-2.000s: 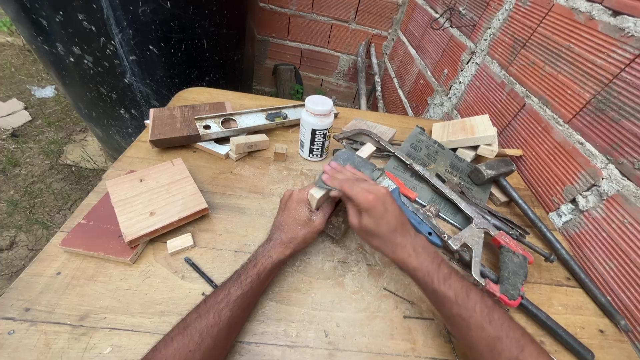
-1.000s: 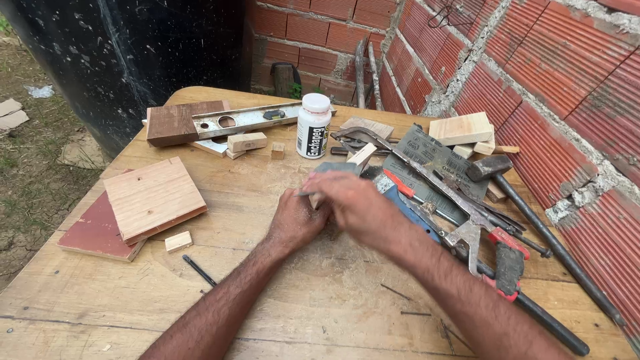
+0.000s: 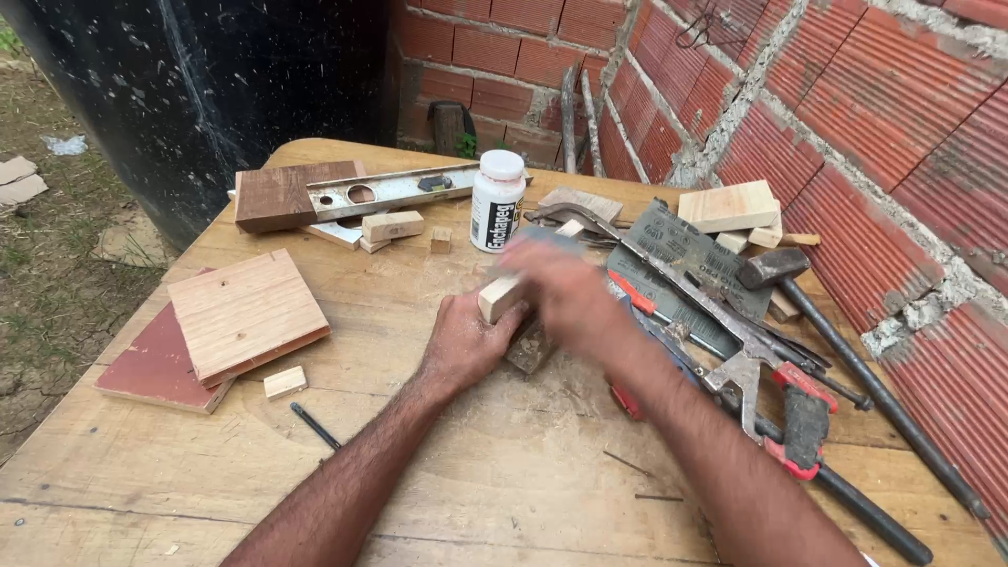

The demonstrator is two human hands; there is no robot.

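My left hand (image 3: 465, 342) is closed round a pale wood strip (image 3: 502, 298) whose squared end points toward me. A darker wood block (image 3: 530, 346) lies beneath the strip, between my hands. Over the strip, my right hand (image 3: 555, 279) is blurred by motion and presses a grey sheet of sandpaper (image 3: 555, 239), also blurred. Just beyond the hands stands a white plastic glue bottle (image 3: 498, 201). To their right lie a large sheet of sandpaper (image 3: 669, 252), a red-handled screwdriver (image 3: 632, 291) and a hacksaw (image 3: 752, 378) with a red and black handle.
Two square boards (image 3: 248, 315) overlap at the left, near a small wood block (image 3: 285, 383) and a dark pencil-like rod (image 3: 315, 426). A metal spirit level (image 3: 394, 191) rests on a brown block (image 3: 276, 197). A hammer (image 3: 776, 268) and stacked wood pieces (image 3: 728, 209) lie by the brick wall.
My right hand has shifted back and forth over the wood strip with the grey sheet. More of the strip's near end shows now than one second ago.
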